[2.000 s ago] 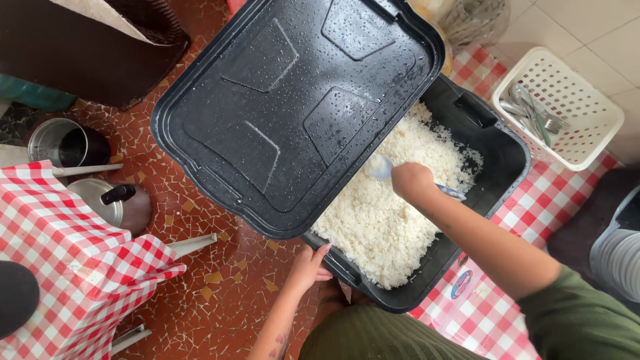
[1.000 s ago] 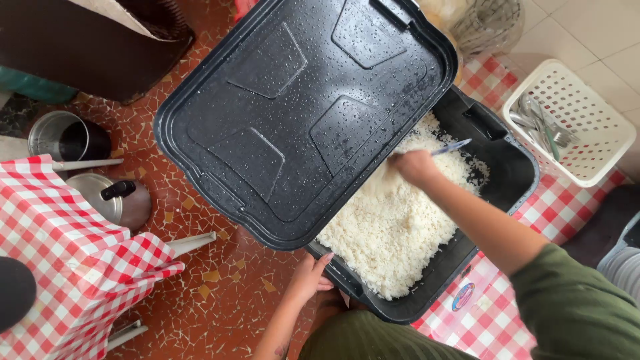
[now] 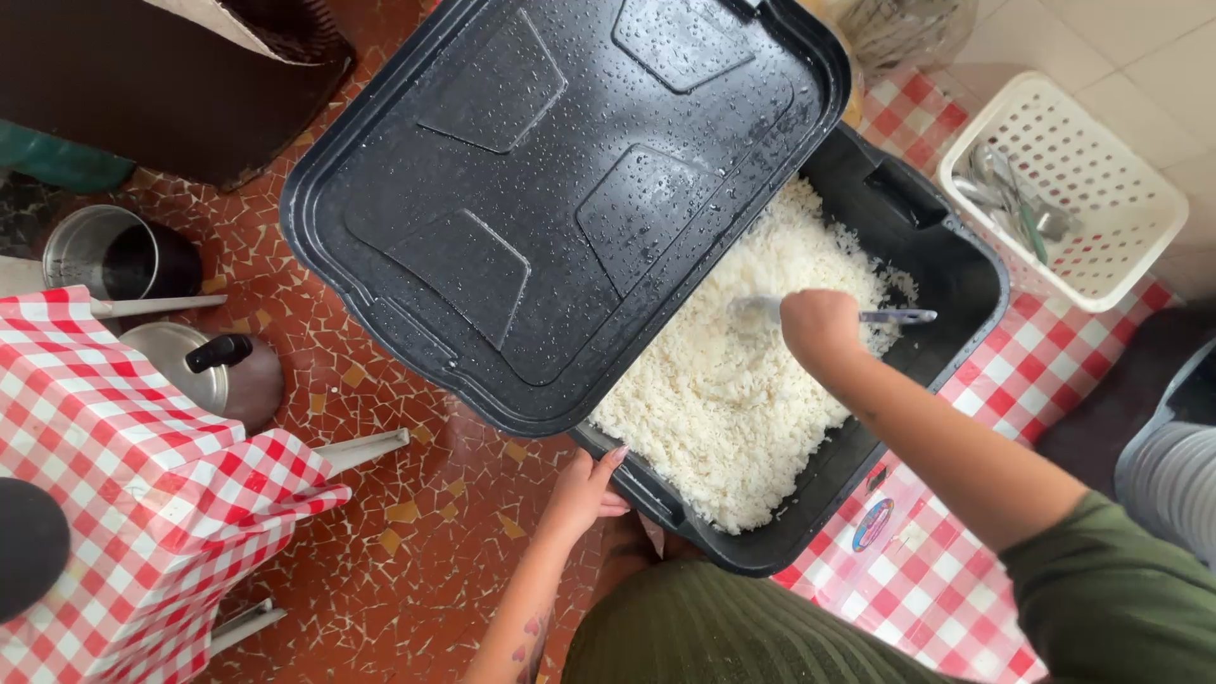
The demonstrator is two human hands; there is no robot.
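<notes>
Cooked white rice (image 3: 722, 399) fills much of a black plastic tub (image 3: 959, 275). My right hand (image 3: 822, 323) is closed around a spoon (image 3: 907, 315) whose handle sticks out to the right; its bowl end rests in the rice left of my fist. A black plastic lid (image 3: 532, 190), wet with droplets, lies askew over the tub's upper left part. My left hand (image 3: 591, 489) grips the tub's rim at the near left corner, just below the lid's edge, with the thumb on top and the other fingers partly hidden.
A white perforated basket (image 3: 1064, 190) with metal utensils stands upper right on a red-checked tablecloth (image 3: 1007, 380). Stacked plates (image 3: 1173, 489) are at the right edge. Left are a second checked table (image 3: 123, 456), a lidded pot (image 3: 214, 375), a metal pot (image 3: 104, 252) and a dark brown container (image 3: 171, 85).
My right hand has shifted the spoon within the rice, and its handle now points to the right rather than up and right. The left hand stays at the tub's rim.
</notes>
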